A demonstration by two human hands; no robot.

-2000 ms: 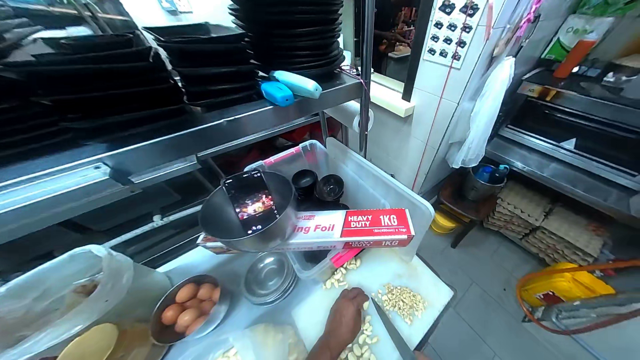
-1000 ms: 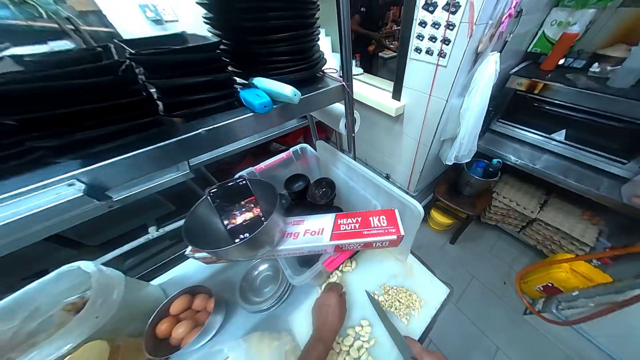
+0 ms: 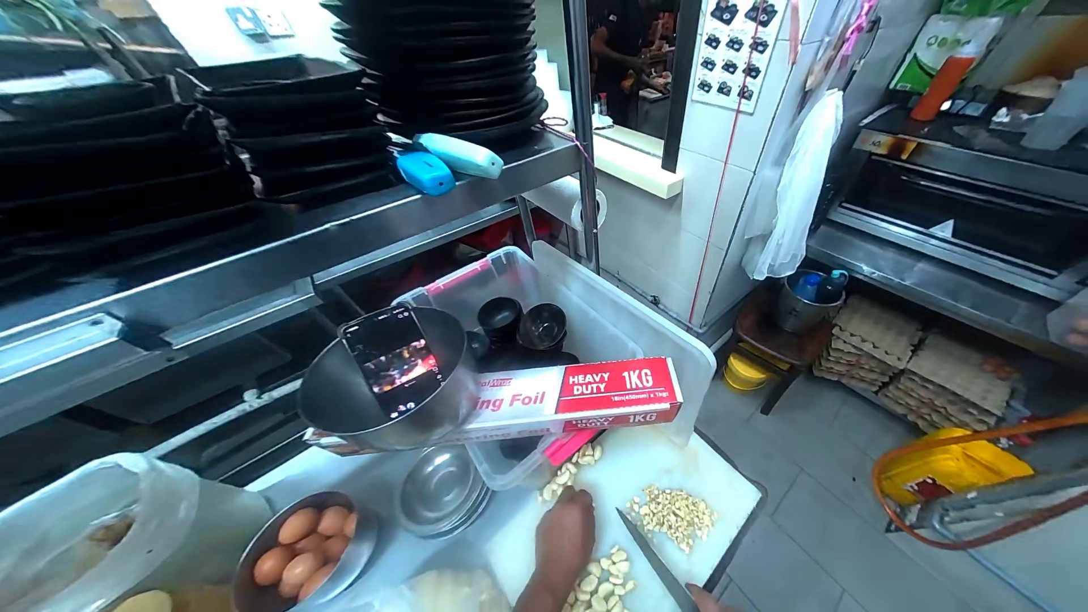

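On a white cutting board point(image 3: 680, 463), my left hand point(image 3: 568, 531) is bent with its fingertips down by a row of peeled garlic cloves point(image 3: 557, 484); whether it grips one is hidden. My right hand point(image 3: 704, 599), mostly cut off by the bottom edge, holds a kitchen knife point(image 3: 654, 557) whose blade lies low over the board. Right of the blade is a heap of chopped garlic point(image 3: 671, 515). More whole cloves point(image 3: 605, 585) lie between my left hand and the knife.
A foil box point(image 3: 586, 398) lies across a clear plastic bin point(image 3: 629, 314) holding black bowls point(image 3: 542, 326). A phone point(image 3: 393, 361) leans in a metal bowl point(image 3: 323, 408). Brown eggs point(image 3: 299, 569) fill another bowl near small metal dishes point(image 3: 438, 489). Black plates point(image 3: 450, 68) stand stacked on the shelf point(image 3: 340, 229).
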